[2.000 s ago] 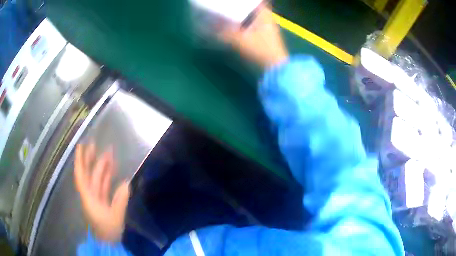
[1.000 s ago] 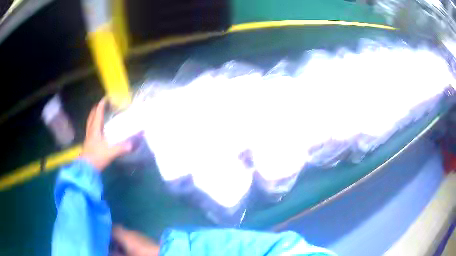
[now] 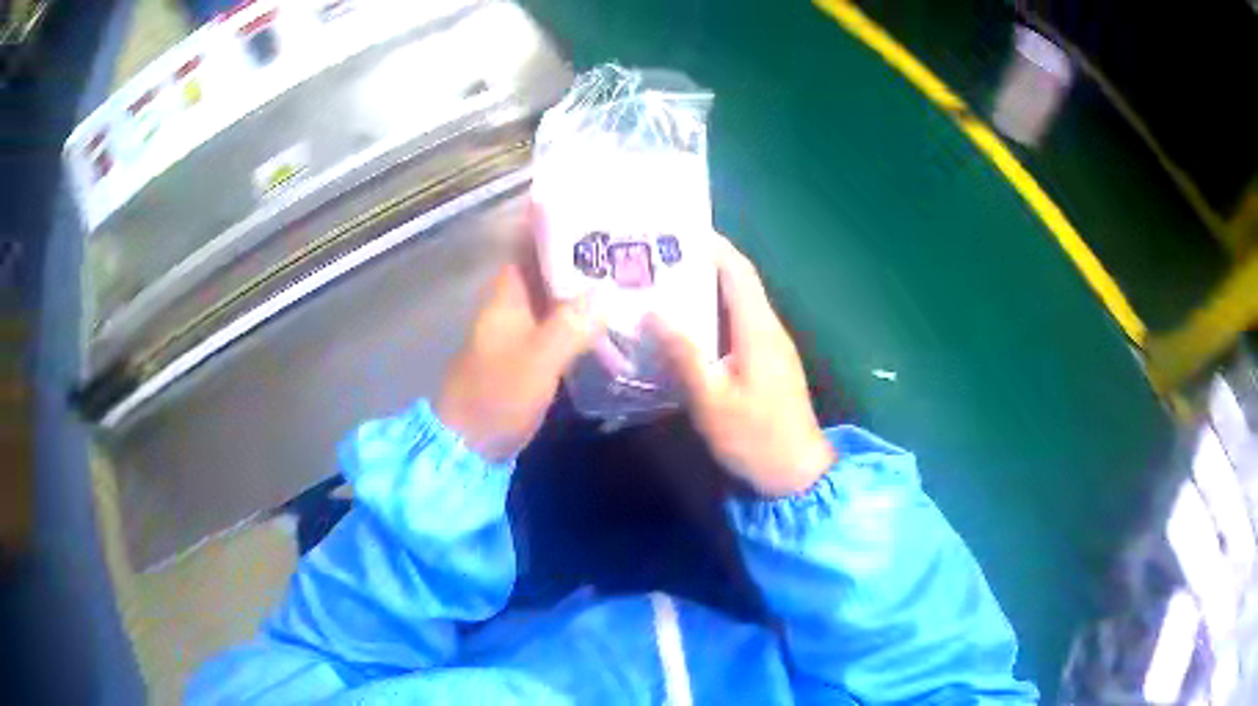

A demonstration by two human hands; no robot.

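Note:
A white boxed product [image 3: 631,193] with a watch pictured on it is held upright in front of me, between both hands. A clear plastic bag [image 3: 662,116] is around it, with its loose, crinkled end sticking out past the top of the box. My left hand [image 3: 517,356] grips the lower left side of the box. My right hand [image 3: 745,366] grips the lower right side. The thumbs lie over the lower front of the box and blur slightly.
The heat sealer [image 3: 331,124] is at the left, with its steel work plate [image 3: 324,366] in front. The green conveyor belt [image 3: 897,276] with a yellow edge line is at the right. Glaring bagged boxes [image 3: 1197,552] lie at the lower right. A small pale box [image 3: 1032,87] lies beyond the yellow line.
The view has swung from the heap of bagged boxes back to the sealer. Both hands are now together on one bagged box; earlier one hand was at the heap's edge.

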